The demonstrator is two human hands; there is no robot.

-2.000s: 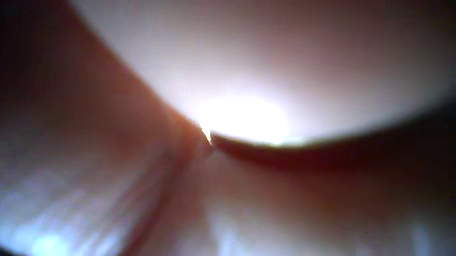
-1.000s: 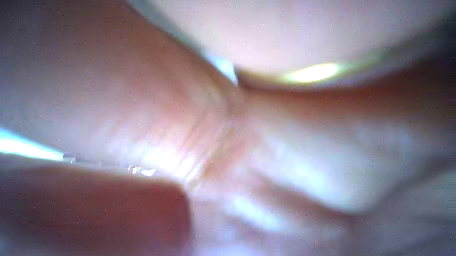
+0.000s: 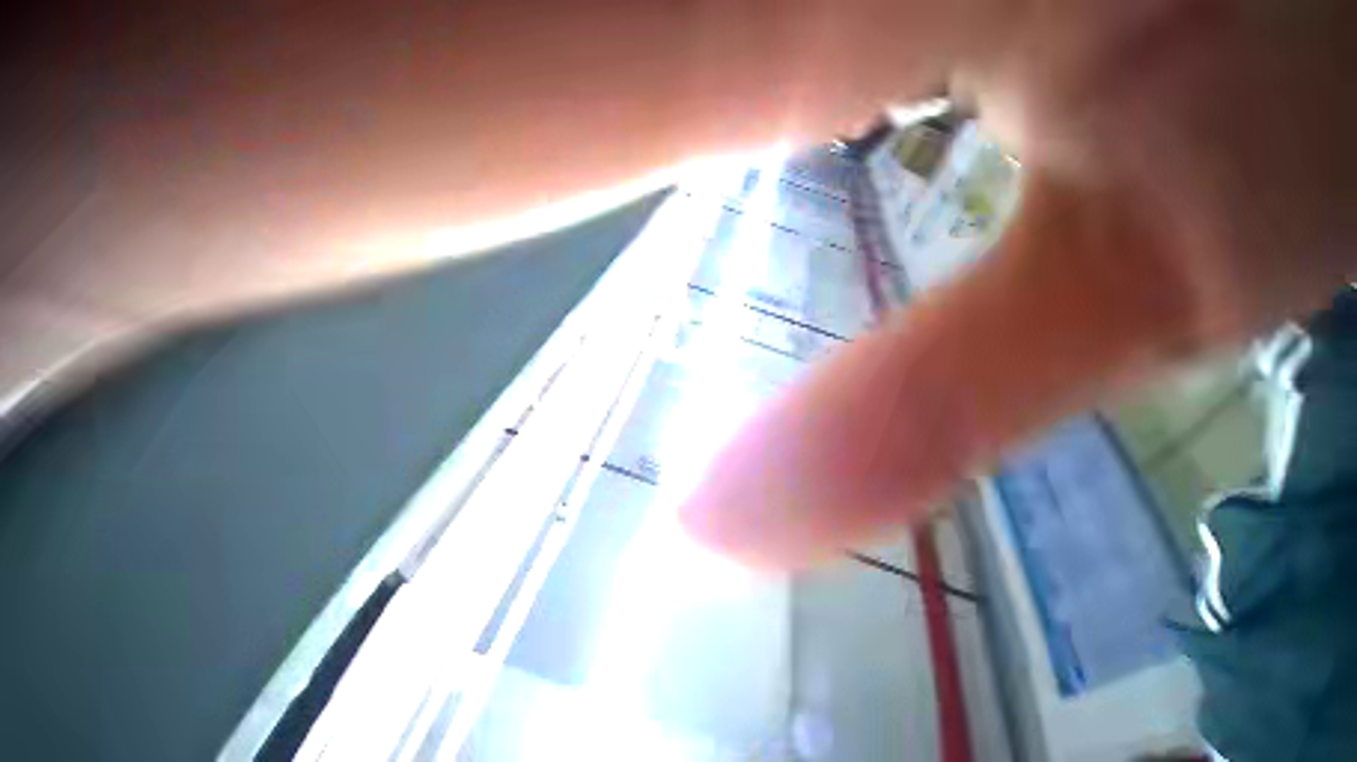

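Note:
A large blurred hand (image 3: 1146, 209) lies very close to the lens, across the top and right of the head view. One finger of it points down and left to the middle of the picture. I cannot tell whether it is my left hand or my right hand, or whether it holds anything. No worked piece can be made out, and no separate second hand can be told.
A smooth grey-green surface (image 3: 253, 476) fills the lower left. Bright tube lights (image 3: 744, 283) run through the middle. A red pipe (image 3: 941, 640), a blue notice (image 3: 1094, 551) and dark green clothing with pale trim (image 3: 1287, 581) are at the right.
Blurred skin and a pale rounded shape filled the view before. Now they have moved off the middle, and the room, lights and grey-green surface show beside a single extended finger.

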